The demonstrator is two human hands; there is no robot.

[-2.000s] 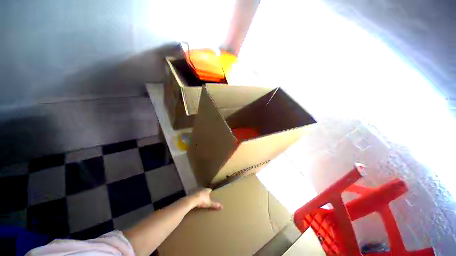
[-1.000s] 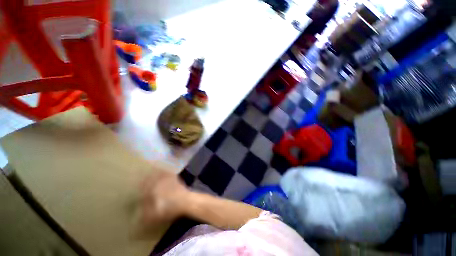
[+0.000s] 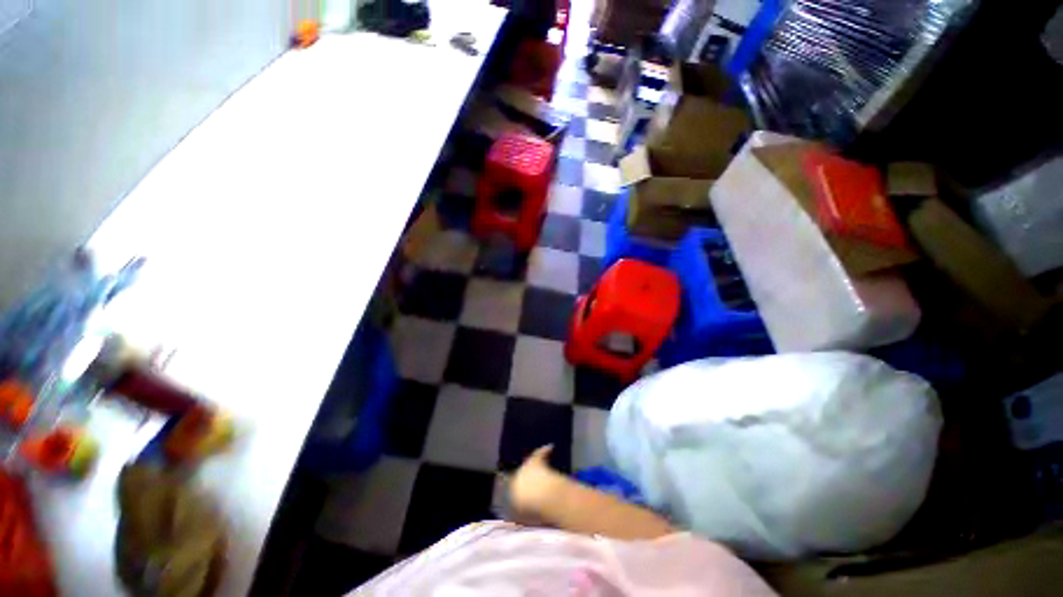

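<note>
My right hand (image 3: 534, 480) is small and blurred at the lower middle, above the checkered floor beside a large white sack. Nothing is seen in it; its fingers are not clear. My left hand is out of the picture. At the near end of the long white table (image 3: 315, 175), at lower left, lie a crumpled brown bag-like thing (image 3: 169, 531), a dark red bottle (image 3: 146, 383) and orange-and-yellow rolls or dispensers (image 3: 58, 449), all blurred.
A red stool (image 3: 626, 315) stands on the floor, another (image 3: 515, 187) beyond it. The white sack (image 3: 781, 449), blue bins (image 3: 713, 286), open cartons (image 3: 688, 146) and a long white box (image 3: 804, 257) crowd the right side. A red edge shows lower left.
The view has swung right, from the cartons and upturned red stool to the table's length and floor. My right hand has left the brown carton panel; my left hand and the carton are out of view.
</note>
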